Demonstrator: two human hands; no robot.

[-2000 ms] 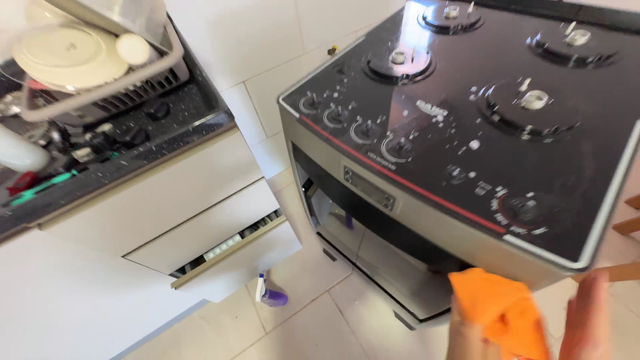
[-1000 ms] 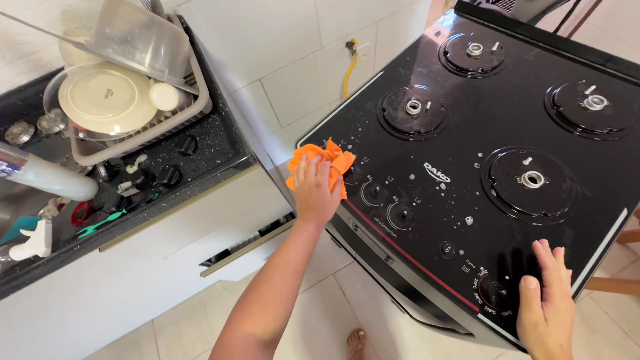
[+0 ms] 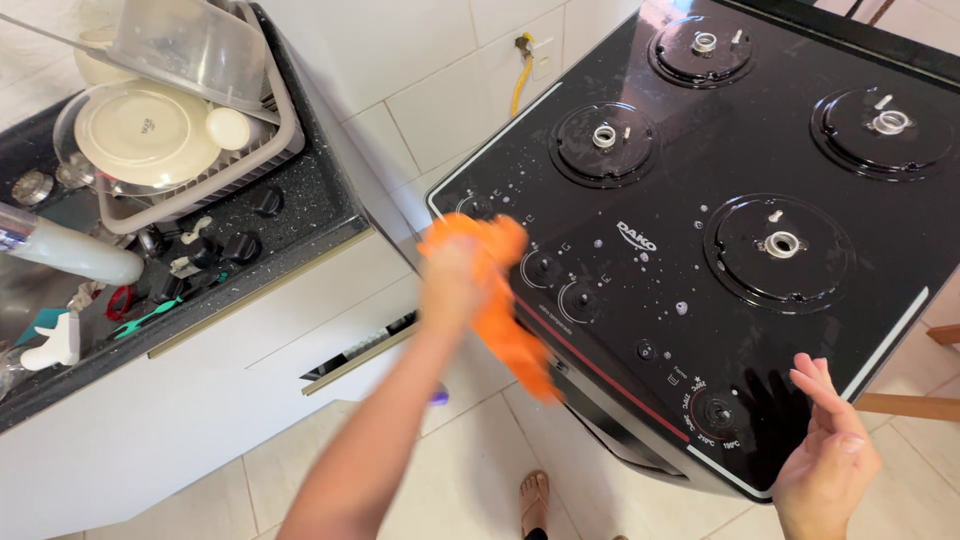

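Observation:
My left hand (image 3: pixel 454 281), blurred, grips an orange cloth (image 3: pixel 499 300) at the front left corner of the black glass cooktop (image 3: pixel 660 172); part of the cloth hangs past the front edge. Near the front right corner, my right hand (image 3: pixel 829 446) is held with fingers extended, nothing in it, its reflection showing in the glass. Whether it touches the surface I cannot tell. White droplets lie around the bare knob stems and near the burner base (image 3: pixel 780 251). The burner bases have no grates or caps on them.
To the left, a dish rack (image 3: pixel 289 139) holds plates and a plastic container on the dark speckled counter (image 3: pixel 322 187). Black knobs (image 3: pixel 241 247), a green brush (image 3: pixel 150 319) and a white spray head (image 3: pixel 56 343) lie by the sink. A drawer (image 3: pixel 360 360) stands partly open. A yellow hose (image 3: pixel 519 82) is at the wall.
Two seconds ago both hands were low by the stove's front right, near the orange cloth. A second ago the cloth was bunched under my left hand; now part of it trails over the front edge.

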